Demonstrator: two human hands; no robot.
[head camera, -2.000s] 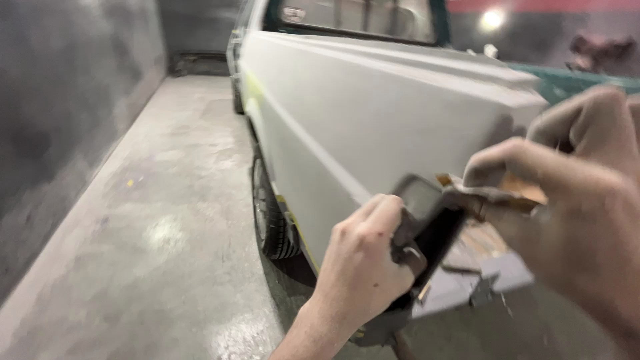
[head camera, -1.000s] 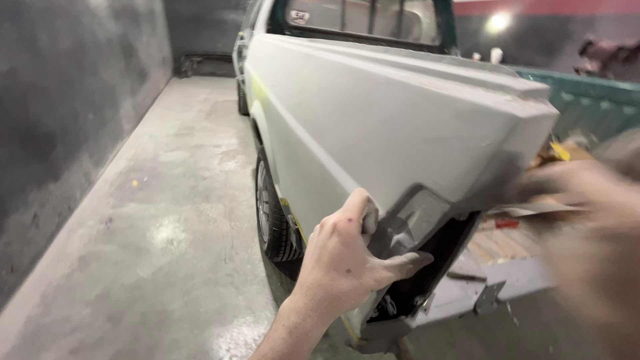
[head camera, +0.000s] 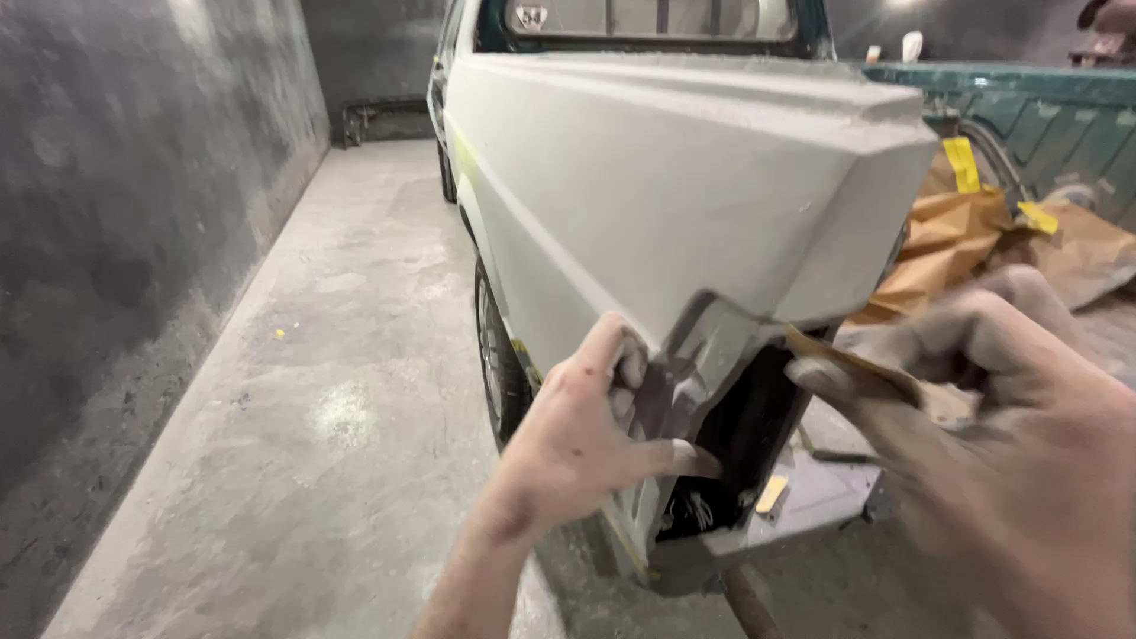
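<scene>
A pickup truck's rear side panel (head camera: 674, 186), coated in light grey, fills the middle of the view. At its rear corner is a dark open recess (head camera: 741, 435), with a darker grey patch along its edge. My left hand (head camera: 595, 417) rests by that edge, fingers curled at the patch and thumb reaching across the recess; whether it grips anything is hidden. On the right, blurred, my right hand (head camera: 985, 382) pinches a thin brown folded sheet (head camera: 852, 359), perhaps sandpaper, whose tip is near the top edge of the recess.
Brown masking paper (head camera: 950, 240) with yellow tape lies in the truck bed, before its green inner wall (head camera: 1056, 133). A rear wheel (head camera: 497, 355) stands under the panel. A grey wall (head camera: 133, 222) runs along the left beside the concrete floor (head camera: 311, 426). A small yellowish piece (head camera: 772, 493) lies near the recess.
My right hand was at the recess edge near my left hand two seconds ago and is now a little apart from it. My left hand has stayed by the recess, its thumb now lower across the opening.
</scene>
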